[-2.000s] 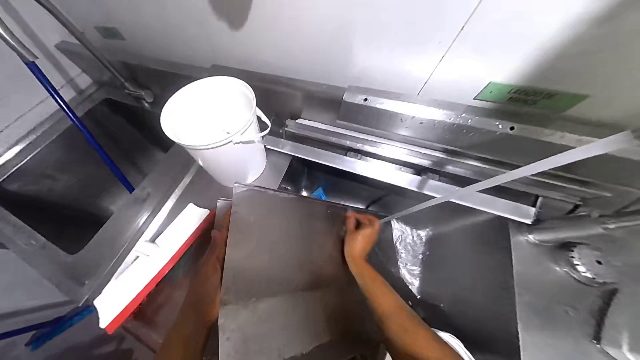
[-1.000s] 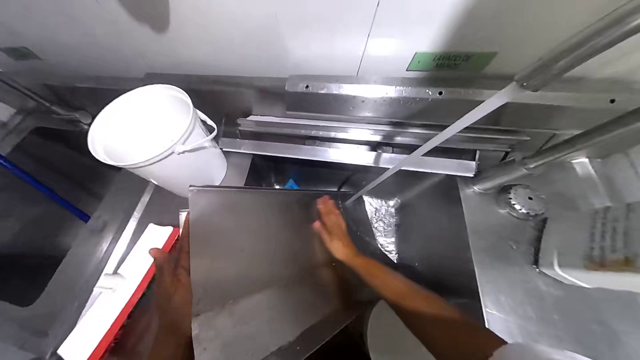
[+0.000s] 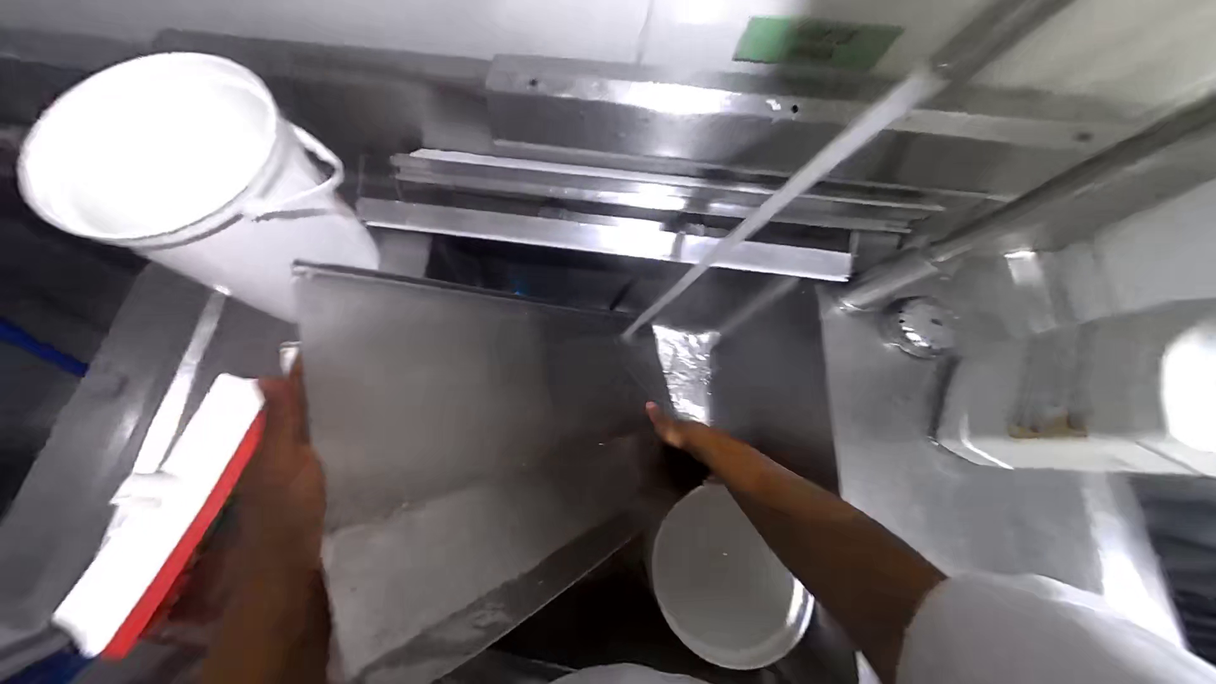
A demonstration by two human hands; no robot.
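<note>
A large bent stainless steel panel (image 3: 446, 408) stands tilted over the sink basin (image 3: 769, 408), in the middle of the view. My left hand (image 3: 285, 456) grips its left edge, blurred, with the fingertips partly hidden. On the panel's right edge lies my right hand (image 3: 674, 432), its fingers mostly out of sight behind or against the metal. A stream of water (image 3: 788, 195) runs down from a pipe (image 3: 988, 43) and meets the panel's top right edge. Below my right forearm is a round white container (image 3: 727, 579) in the basin.
At the upper left a white plastic bucket (image 3: 313, 228) with a handle stands on the steel counter. A white and red squeegee or brush head (image 3: 171, 522) lies beside my left hand. Metal rails (image 3: 608, 233) run behind the basin; a drain strainer (image 3: 921, 326) and white tub (image 3: 1054, 399) are at right.
My right hand has moved down along the panel's right side from near its top corner. More of the white container below my forearm shows. The view has shifted to the right.
</note>
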